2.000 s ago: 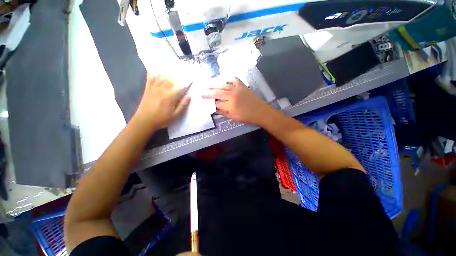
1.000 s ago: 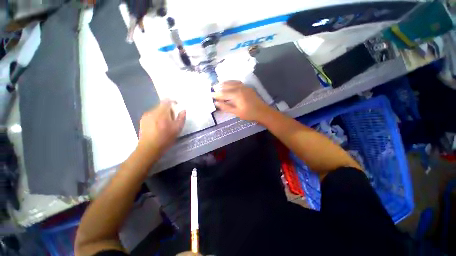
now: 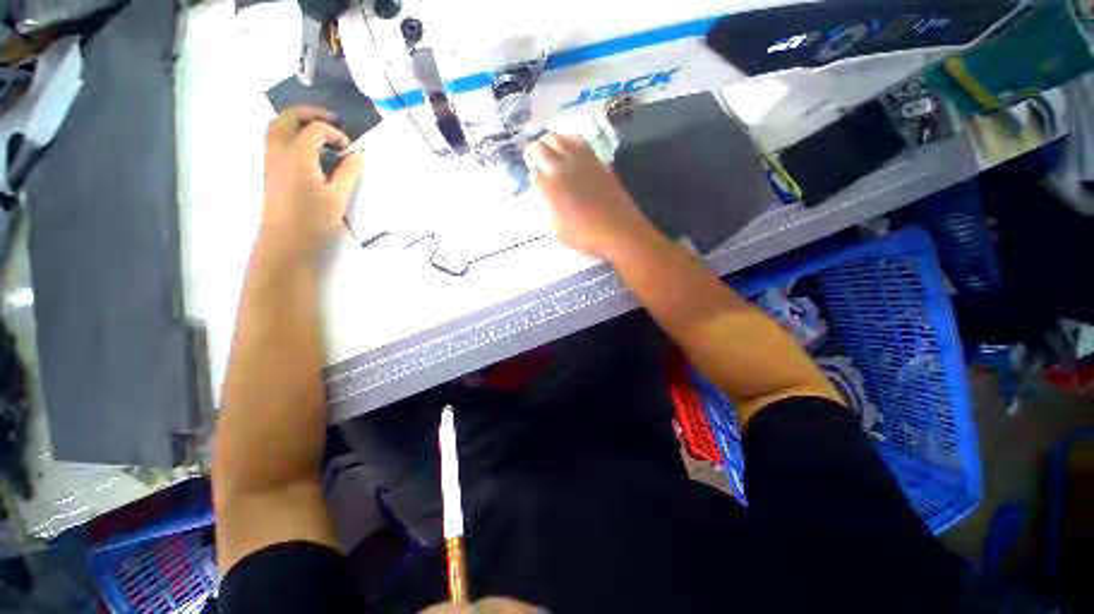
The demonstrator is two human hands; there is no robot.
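Observation:
My left hand [image 3: 306,174] is left of the needle, with its fingers curled on a dark grey cloth piece [image 3: 326,106] that shows behind it. A dark bit also shows between finger and thumb; glare blurs the detail. My right hand [image 3: 579,198] is just right of the presser foot [image 3: 514,162], fingertips close beside it; whether it holds anything is not clear. The white machine head [image 3: 624,54] with "JACK" lettering is above. A squarish dark grey stack [image 3: 693,162] lies right of my right hand.
A long dark grey panel stack [image 3: 108,252] lies at the left. A black rectangle [image 3: 843,156] and green packet [image 3: 1020,60] lie at the right. A grey measuring strip [image 3: 480,330] runs along the front edge. Blue baskets [image 3: 918,360] are below. A white stick [image 3: 450,480] stands at bottom centre.
My left hand has moved up and away from the front edge. The long grey panel and pale piece that lay left of the needle no longer show there. My right hand has moved slightly up.

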